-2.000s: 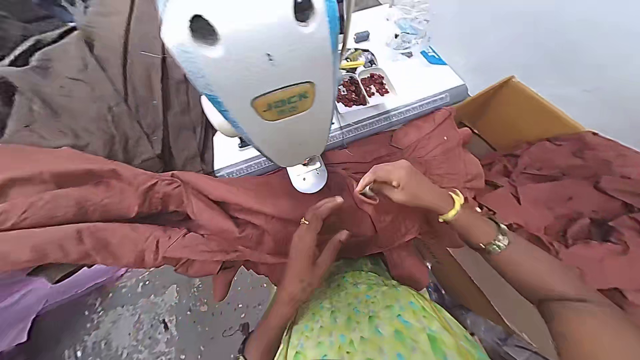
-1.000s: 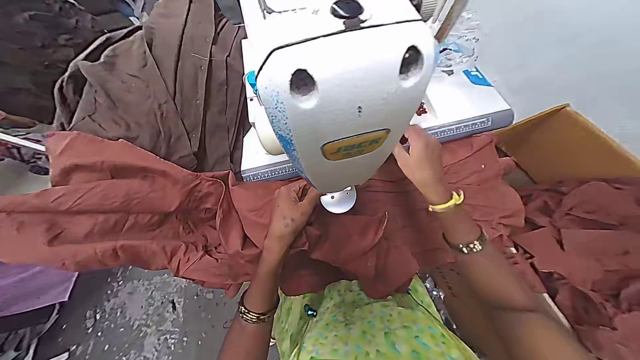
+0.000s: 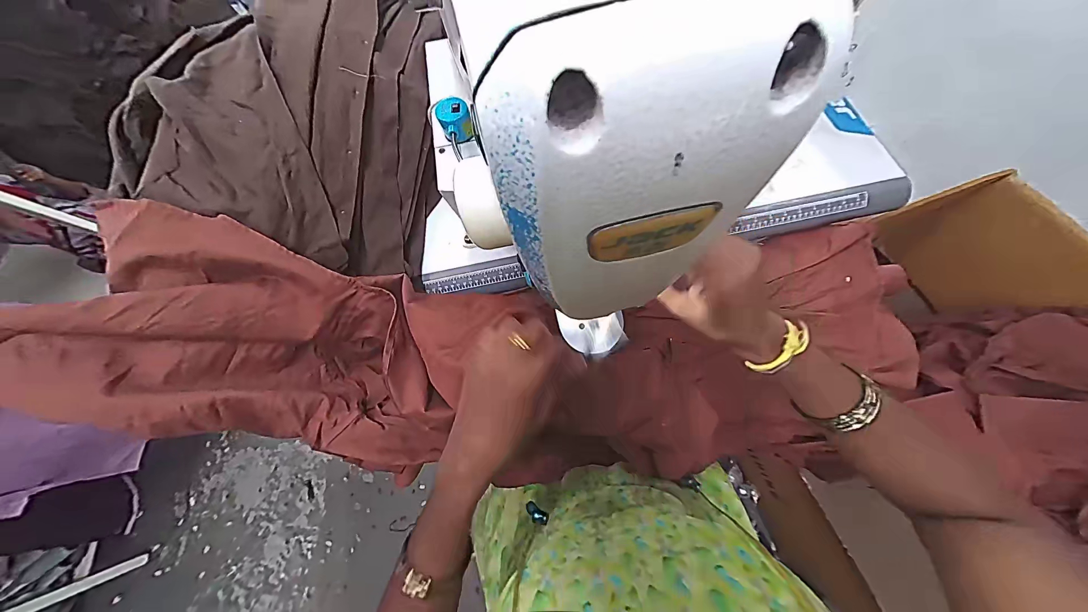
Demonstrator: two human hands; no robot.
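A white Jack sewing machine (image 3: 654,170) stands over a rust-red cloth (image 3: 663,399) that is spread across its bed. My left hand (image 3: 510,365) is on the cloth just left of the round white part (image 3: 592,333) under the machine head. Its fingers are curled and blurred, so whether they pinch the fabric is unclear. Close to the right side of the head is my right hand (image 3: 722,293), bent above the cloth, with the fingertips near the machine and blurred. The needle and presser foot are hidden by the head.
Brown fabric (image 3: 238,144) is heaped at the back left. A cardboard box (image 3: 986,246) stands at the right beside more rust-red cloth (image 3: 1028,365). Purple fabric (image 3: 59,459) lies at the lower left. The machine bed's ruled edge (image 3: 807,212) shows behind my right hand.
My left hand has come up beside the machine head, from lower on the cloth two seconds ago. My right hand, earlier pinching something small over the cloth, is now by the head. The view has shifted.
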